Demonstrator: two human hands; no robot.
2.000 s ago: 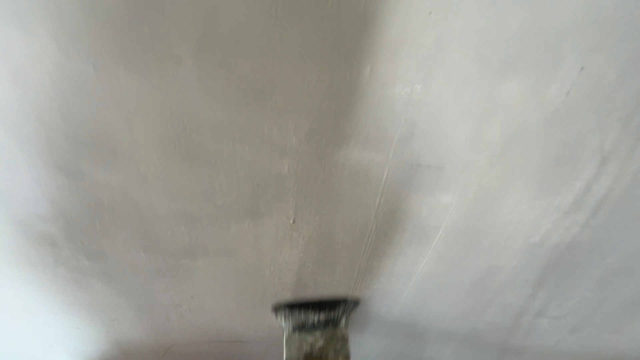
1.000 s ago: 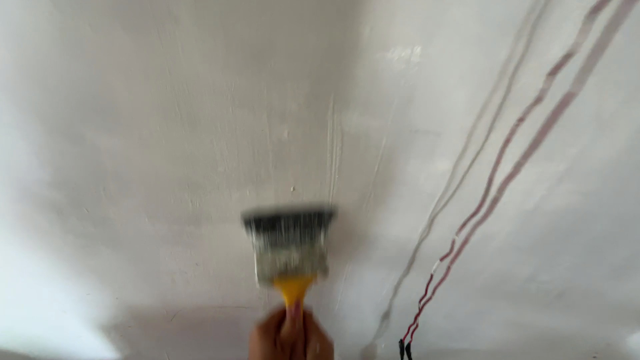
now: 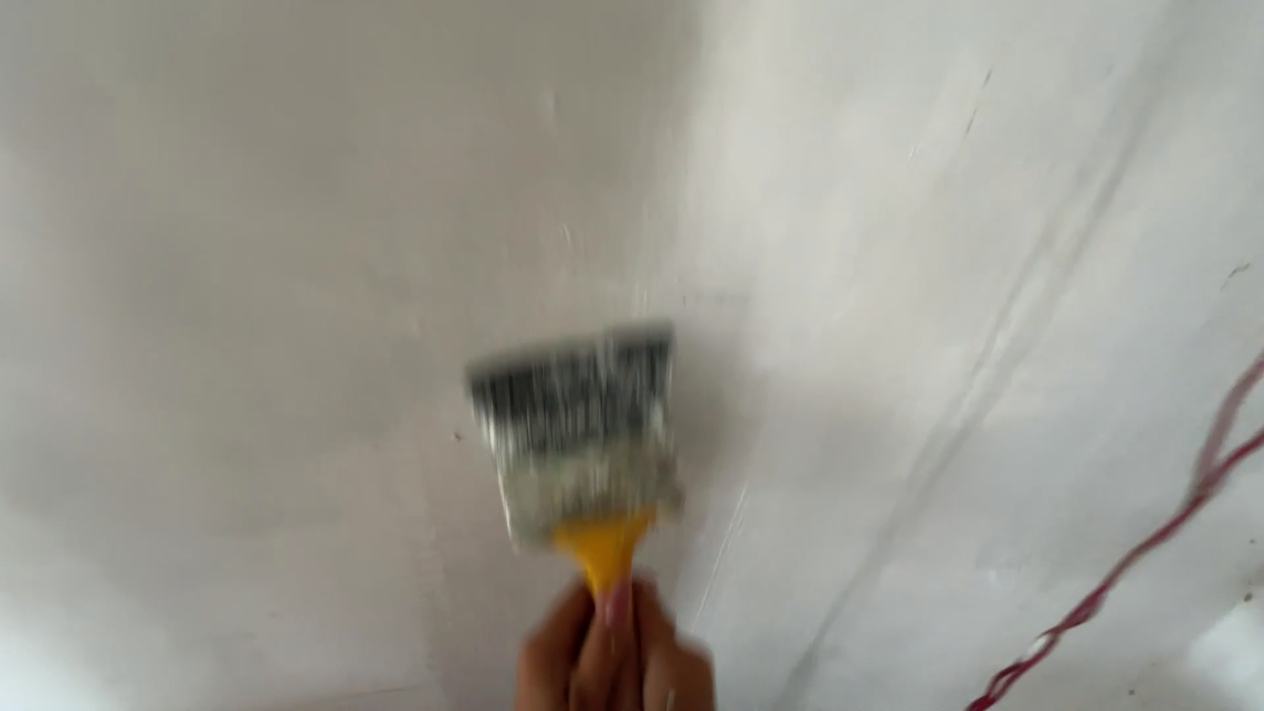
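Note:
My right hand (image 3: 617,652) grips the handle of a wide flat paintbrush (image 3: 592,434) at the bottom centre. The brush has a yellow and pinkish handle, a ferrule coated in pale paint and dark bristles streaked with white. Its bristles point up the view against or close to a pale painted surface (image 3: 849,197); motion blur hides whether they touch. I cannot tell whether this surface is a wall or a ceiling. My left hand is out of view.
A twisted red electrical wire (image 3: 1141,548) runs diagonally across the lower right. Its shadow appears to fall on the surface beside it. Small dark marks and fine ridges show on the surface.
My right hand came into view holding the brush, whose head alone showed at the bottom edge two seconds ago. The view has shifted, and the red wire now lies farther right than one second ago.

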